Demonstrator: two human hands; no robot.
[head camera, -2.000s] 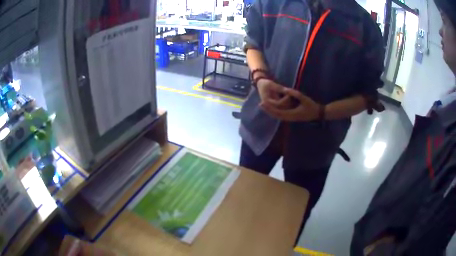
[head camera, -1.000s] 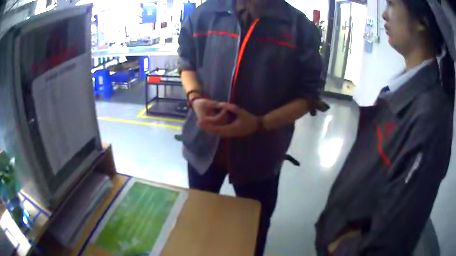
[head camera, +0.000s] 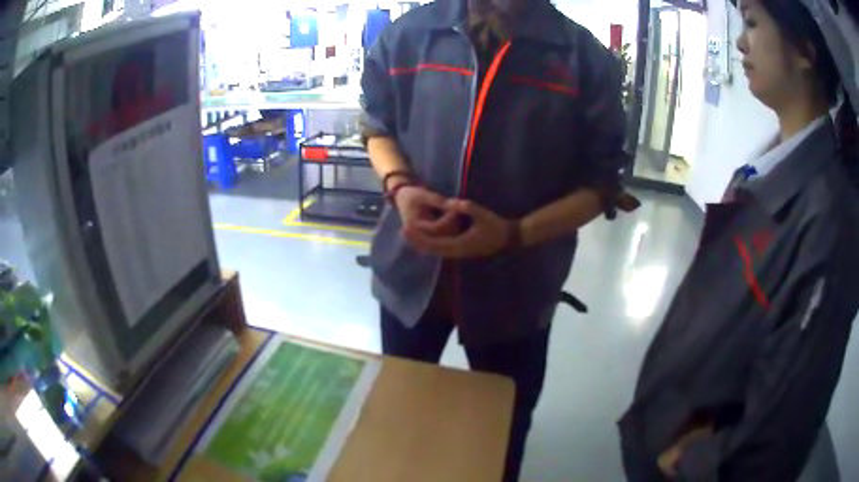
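Neither of my hands is in the picture. Nearest in front of me is the light wood desktop with a rounded far right corner. A green desk sheet with a white border lies flat on it, cut off by the bottom edge. Left of the sheet runs a strip of blue tape. Beside the tape, a stack of loose papers lies in the document shelf under the raised ledge.
A grey cabinet with a taped printed list stands on the ledge. A plant is at the far left. A person in a work jacket stands beyond the desk with hands joined. Another person stands at right. A black cart stands behind.
The view has turned right and up since the oldest frame, then slightly back left. The hand-like shape at the lower left edge is gone. The person beyond the desk keeps both hands joined.
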